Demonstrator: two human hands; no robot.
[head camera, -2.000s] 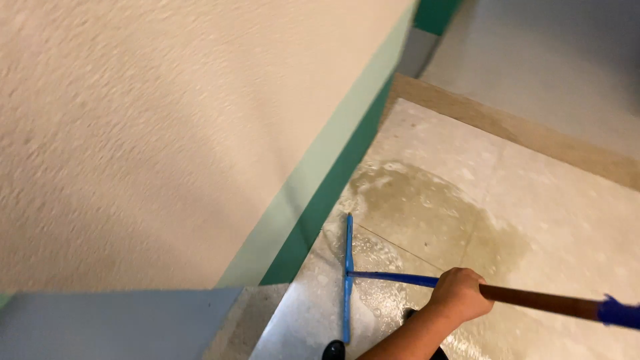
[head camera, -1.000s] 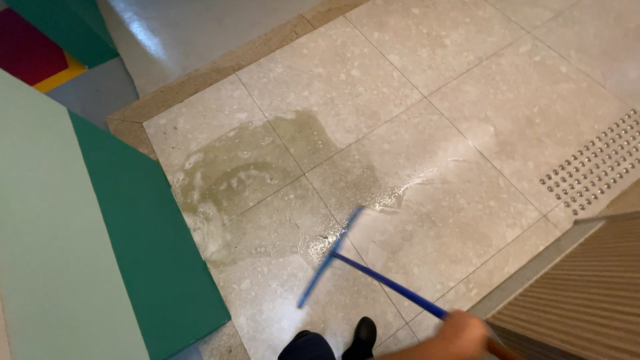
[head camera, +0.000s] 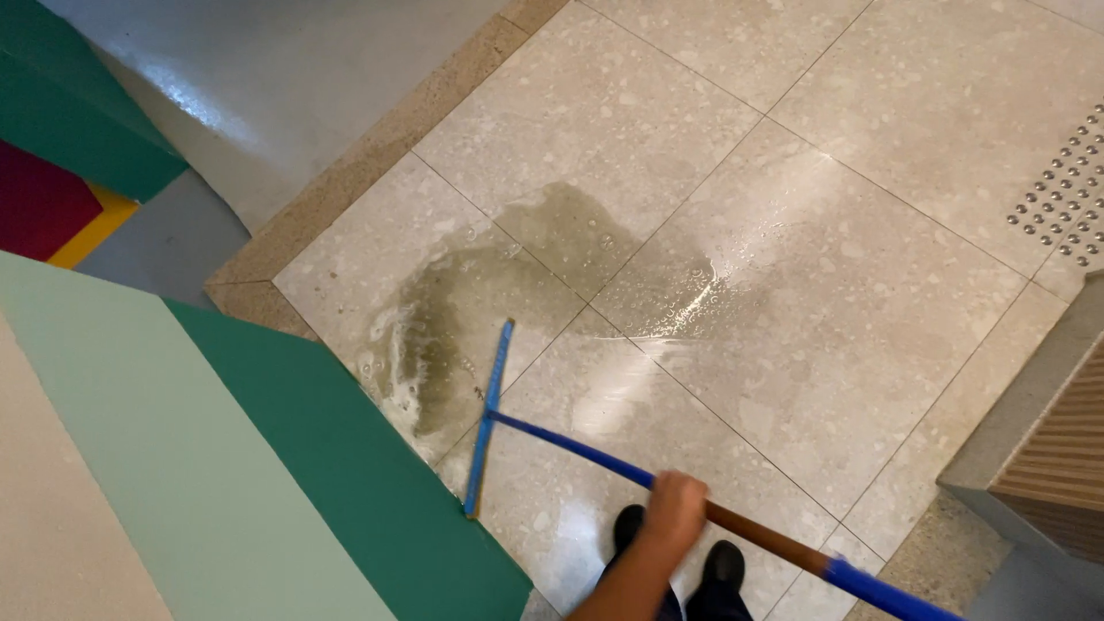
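Note:
My left hand (head camera: 677, 511) is closed around the long handle (head camera: 768, 539) of a floor squeegee, at its blue and brown part. The blue squeegee head (head camera: 489, 418) rests on the tiled floor, its lower end close to the green base of the wall. A murky, foamy puddle (head camera: 552, 250) spreads over several tiles above and left of the head, with bubbles at its right edge. The handle runs out of view at the lower right. My right hand is not in view.
The green wall base (head camera: 285, 431) borders the floor at left. A stone edging strip (head camera: 379, 142) separates tiles from smooth grey floor. Metal tactile studs (head camera: 1065, 194) lie at right, above a ribbed brown block (head camera: 1061, 457). My dark shoes (head camera: 723, 565) stand below the handle.
Since one second ago the squeegee head has moved left over the tiles, nearer the green wall base. The view swung widely between the two earlier frames. My left hand keeps its hold on the handle.

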